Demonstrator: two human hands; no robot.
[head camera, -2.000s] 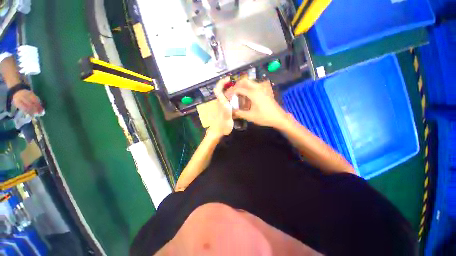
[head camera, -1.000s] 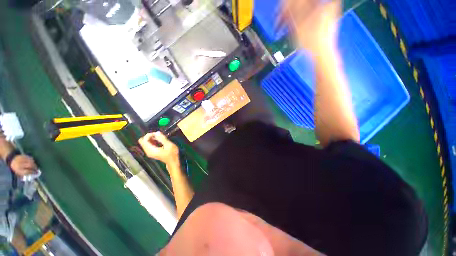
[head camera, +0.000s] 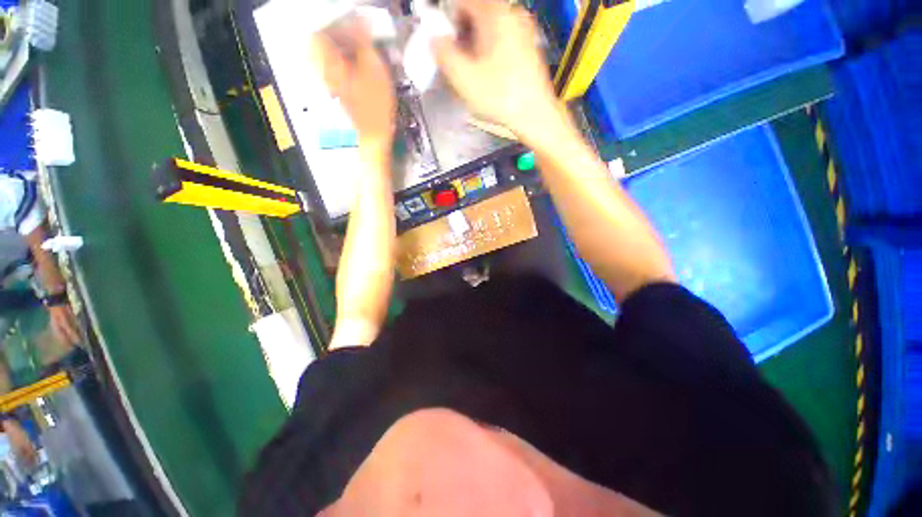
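Observation:
My left hand (head camera: 356, 79) is blurred over the left part of the machine plate (head camera: 293, 30); whether it holds anything cannot be told. My right hand (head camera: 497, 69) is over the plate's right part, its fingertips on a white part (head camera: 424, 53) beside the metal fixture (head camera: 417, 126). Blur hides the part's exact shape. A small white part (head camera: 458, 223) lies on the brown board (head camera: 495, 224) in front of the black panel.
A red button (head camera: 445, 198) and a green button (head camera: 526, 162) are on the panel. Yellow-black bars stand left (head camera: 231, 190) and right (head camera: 594, 48). Blue bins are at the right (head camera: 748, 242) and upper right (head camera: 708, 71). Another person's arm (head camera: 51, 278) shows far left, beyond the green conveyor.
My left hand has moved from the panel's left end up over the plate. My right hand has come from above the blue bins to the fixture, now with a white part. The view has turned.

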